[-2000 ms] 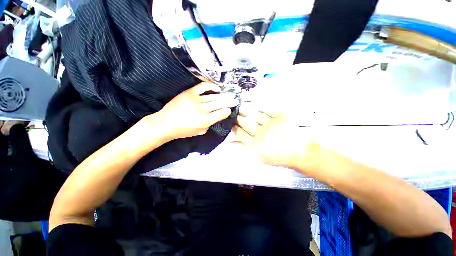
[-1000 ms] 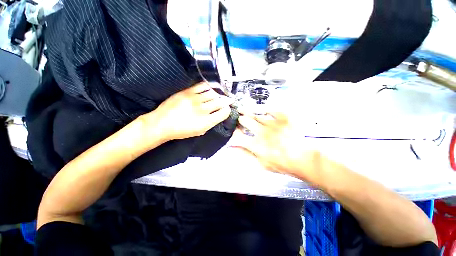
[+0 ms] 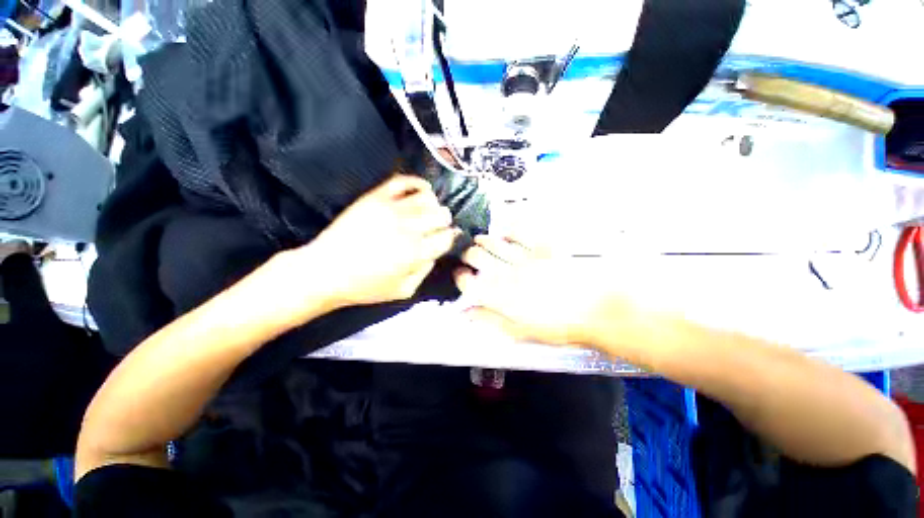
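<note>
A black finely striped garment (image 3: 274, 132) is heaped left of the needle, with plain black fabric (image 3: 203, 265) below it. My left hand (image 3: 390, 243) pinches the garment just left of and below the presser foot (image 3: 468, 167). My right hand (image 3: 532, 288) lies on the white bed, its fingertips on the edge of the same cloth. A small part of the cloth shows between my fingers and the foot. The fingertips of both hands are close together, and the exact grip of the right is partly hidden.
A black strip (image 3: 674, 66) hangs over the white machine head. A wooden-handled tool (image 3: 816, 101) lies along the machine. Red scissors handles (image 3: 909, 268) are at the right end. A grey motor housing (image 3: 56, 177) stands left. A blue crate (image 3: 661, 445) is below the table.
Both hands have moved slightly down and away from the foot, and more cloth shows between them and the foot. The camera view has shifted, and the scissors handles show more.
</note>
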